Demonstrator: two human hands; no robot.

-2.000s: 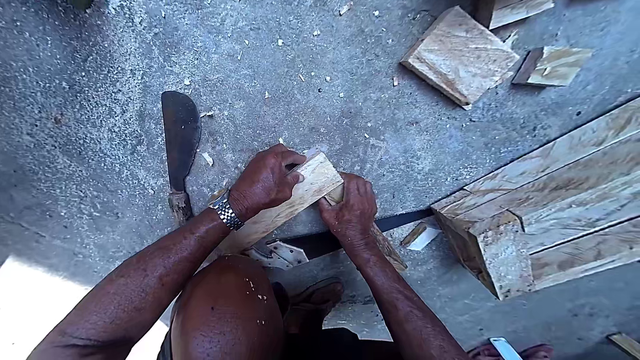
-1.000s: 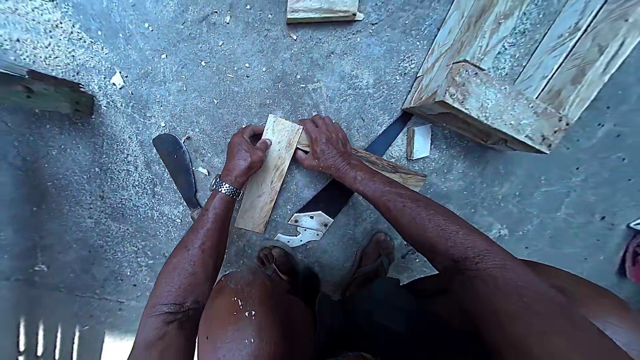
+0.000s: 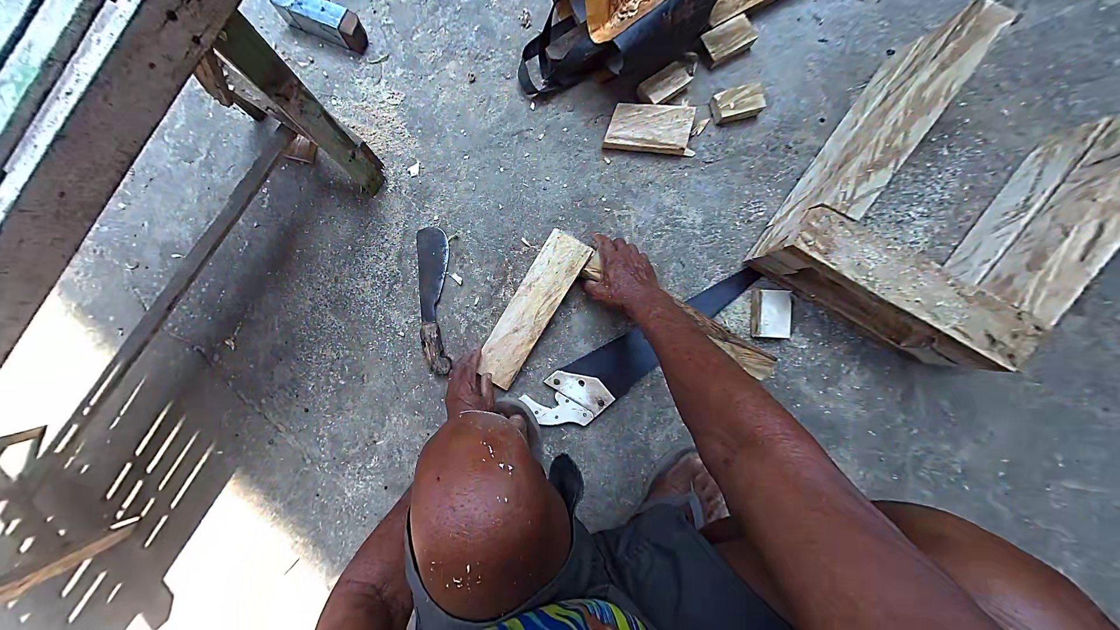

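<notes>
My left hand (image 3: 467,383) is at the lower end of a short wooden board (image 3: 535,308), its fingers on the end beside my knee, which hides part of the hand. My right hand (image 3: 619,273) grips the upper end of a second wooden piece (image 3: 728,339), near the first board's top; my forearm covers part of this piece. Beneath that forearm lies a handsaw, its dark blade (image 3: 612,360) slanting up to the right and its pale metal handle (image 3: 570,401) at the lower left. A machete (image 3: 432,280) rests on the concrete, left of the board.
At right stands a wooden assembly of joined boards (image 3: 901,280), touching the saw's far end; a small pale block (image 3: 771,313) lies beside it. Offcuts (image 3: 649,129) and a black bag (image 3: 623,45) are at the top. A wooden bench (image 3: 105,131) with a leg (image 3: 302,105) occupies the upper left.
My left hand has slid from the board's upper end down to its lower end. My right hand stays near the boards' upper ends. The view has shifted, showing the bench and bag.
</notes>
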